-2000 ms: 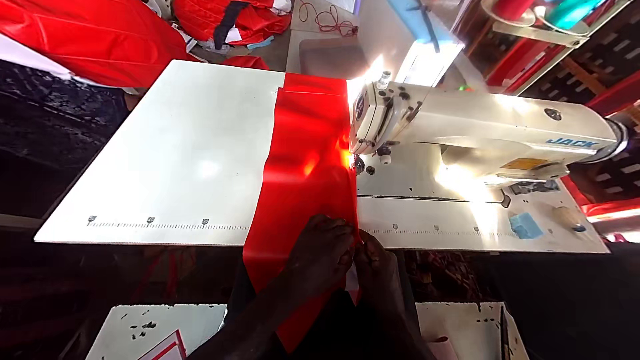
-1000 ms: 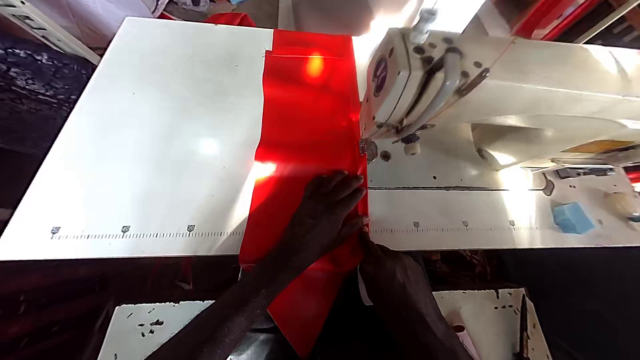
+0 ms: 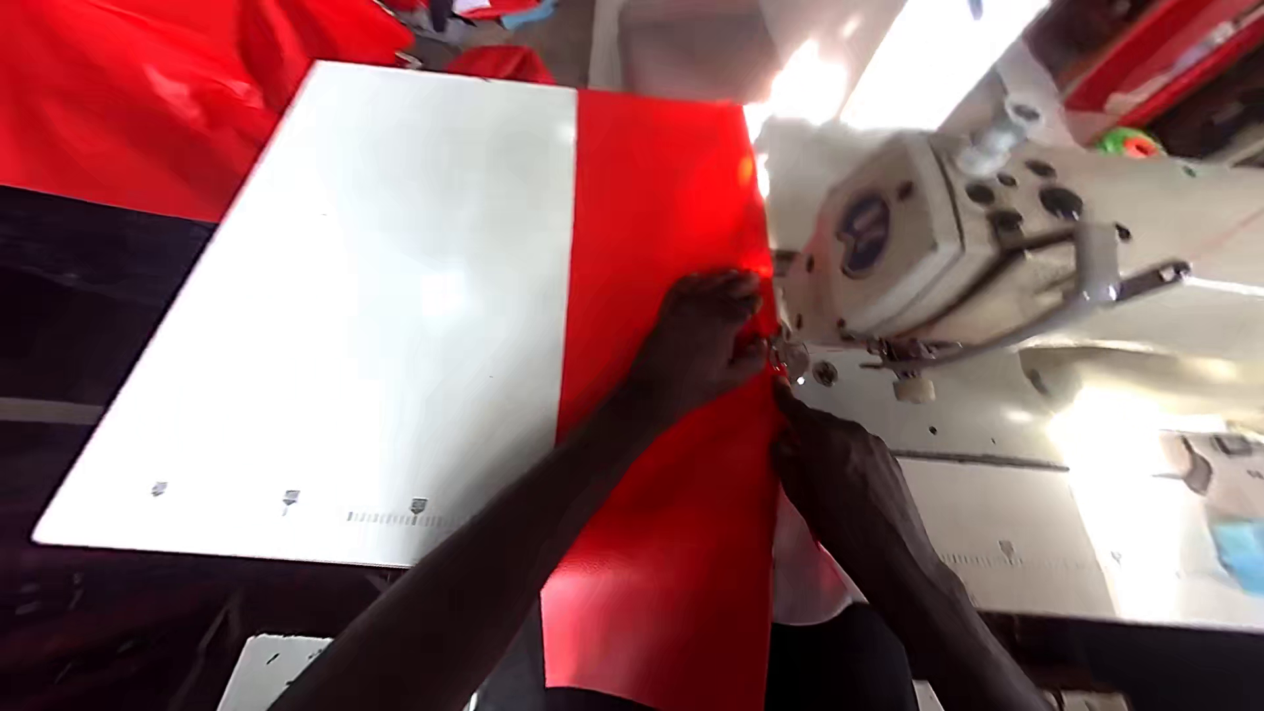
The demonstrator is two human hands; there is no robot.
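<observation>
A long strip of red fabric (image 3: pixel 662 227) lies on the white sewing table (image 3: pixel 395 296) and hangs over its front edge toward my lap. Its right edge runs beside the needle area of a white industrial sewing machine (image 3: pixel 899 237). My left hand (image 3: pixel 706 326) rests on the fabric, fingers bent, just left of the presser foot (image 3: pixel 785 355). With its fingertips at the fabric's right edge, just in front of the foot, my right hand (image 3: pixel 839 459) pinches that edge. Whitish material (image 3: pixel 805 568) shows beneath the red by my right wrist. The needle itself is too blurred to see.
Red fabric (image 3: pixel 118 109) is heaped behind the table at the left. A light blue piece (image 3: pixel 1242 553) lies on the tabletop at the far right. Below the front edge at left is a white surface (image 3: pixel 272 667). Bright glare falls behind and right of the machine.
Both hands have moved up along the fabric to the presser foot. The fabric's back end has moved farther past the foot, and its front part hangs straighter. The view has moved closer.
</observation>
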